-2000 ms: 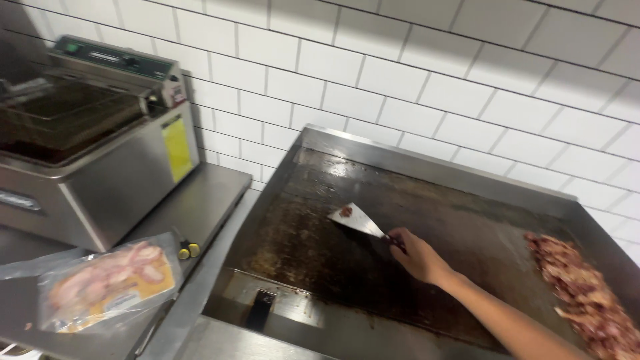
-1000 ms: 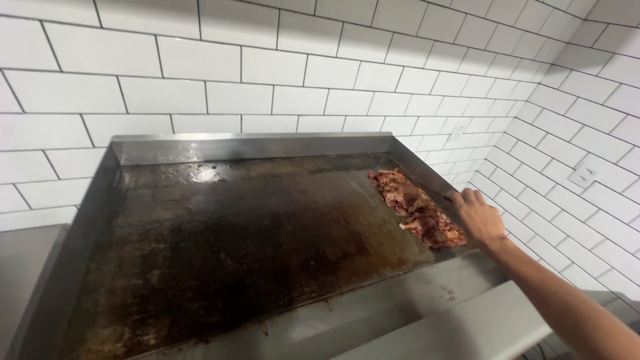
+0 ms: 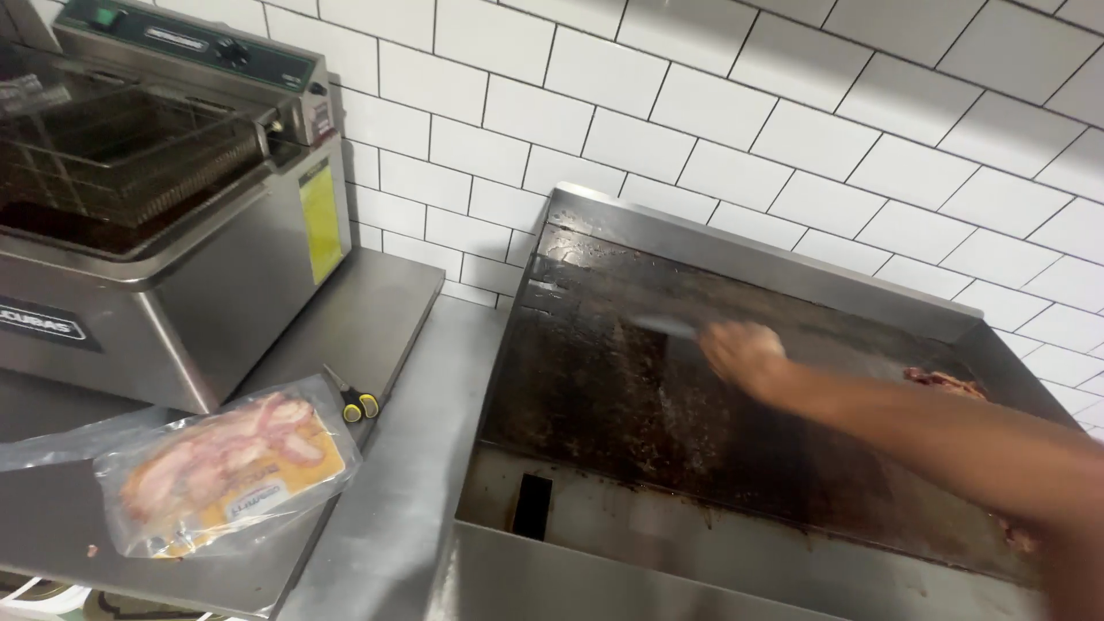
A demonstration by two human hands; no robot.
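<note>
My right hand point(image 3: 743, 355), blurred by motion, is closed around a metal scraper point(image 3: 662, 325) and reaches in from the right over the flat-top griddle point(image 3: 595, 405). The scraper's blade lies at or just above the dark, greasy plate, left of the hand. Cooked bacon pieces point(image 3: 944, 381) lie on the griddle's right side, partly hidden behind my forearm. My left hand is out of view.
Left of the griddle, a steel counter point(image 3: 392, 302) holds an opened clear pack of raw bacon point(image 3: 233, 466) and scissors with yellow-and-black handles point(image 3: 354, 404). A deep fryer point(image 3: 250, 233) with a wire basket stands behind them. White tiles point(image 3: 604, 78) line the wall.
The view has swung back left from the griddle's right end. My right hand, beside the cooked bacon a second ago, is now over the griddle's left-middle part with the scraper.
</note>
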